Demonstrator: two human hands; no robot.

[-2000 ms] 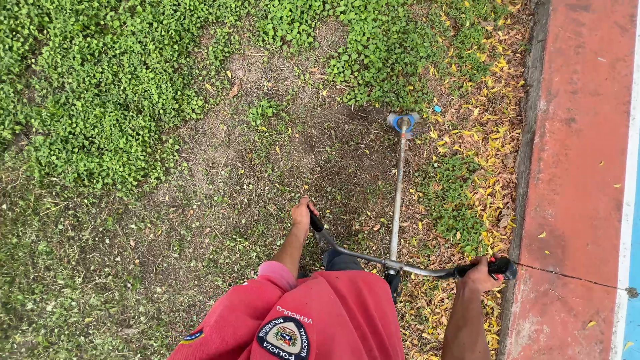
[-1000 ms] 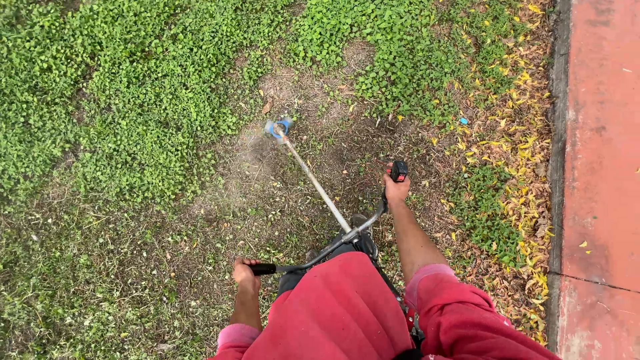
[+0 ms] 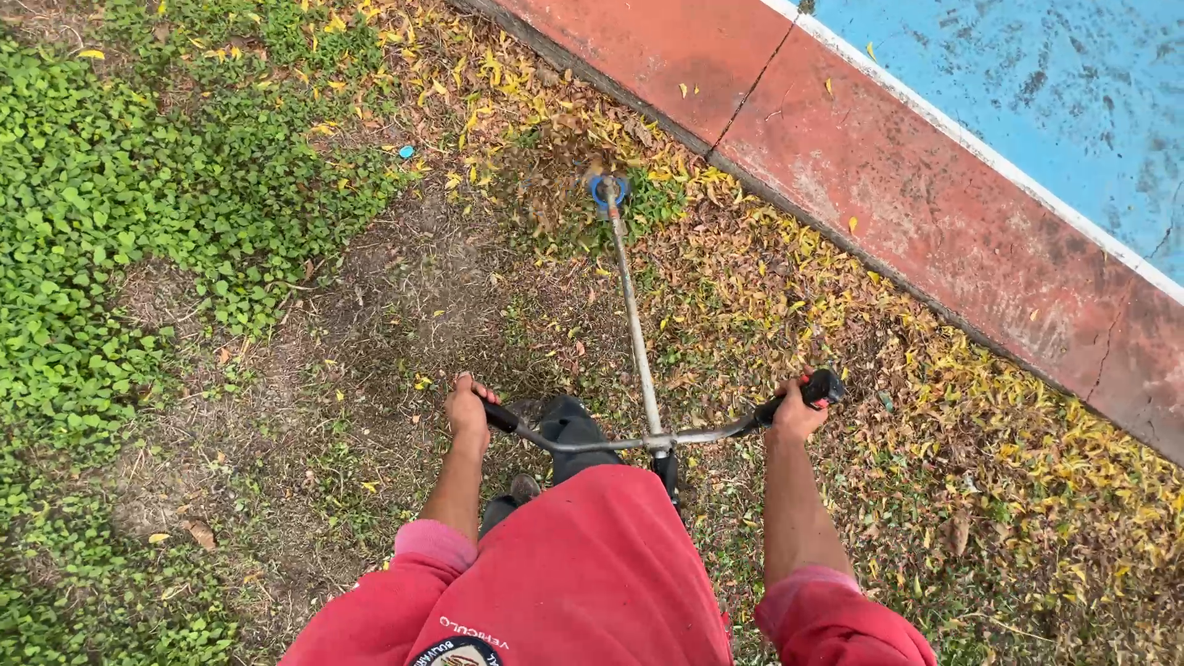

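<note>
My left hand [image 3: 468, 407] is closed round the black left grip [image 3: 500, 417] of a string trimmer's handlebar. Round the right grip, just below its black and red throttle control [image 3: 821, 388], is my right hand [image 3: 797, 410]. The metal handlebar [image 3: 592, 446] joins the trimmer's long shaft [image 3: 635, 324] in front of my red shirt. At the shaft's far end the blue trimmer head [image 3: 608, 191] is low over leaves and green weeds, left of the concrete edge. Its cutting line cannot be made out.
A red-painted concrete border [image 3: 814, 176] with a raised edge runs diagonally at the upper right, beside a blue court surface [image 3: 1036, 83]. Dense green weeds [image 3: 83, 213] cover the left. Dry yellow and brown leaves [image 3: 832, 314] lie along the concrete. A small blue object [image 3: 406, 152] lies among the weeds.
Since one second ago the trimmer head has swung right, from bare soil beside the weeds to the leafy patch near the concrete. Both hands have kept their grips. The view has turned.
</note>
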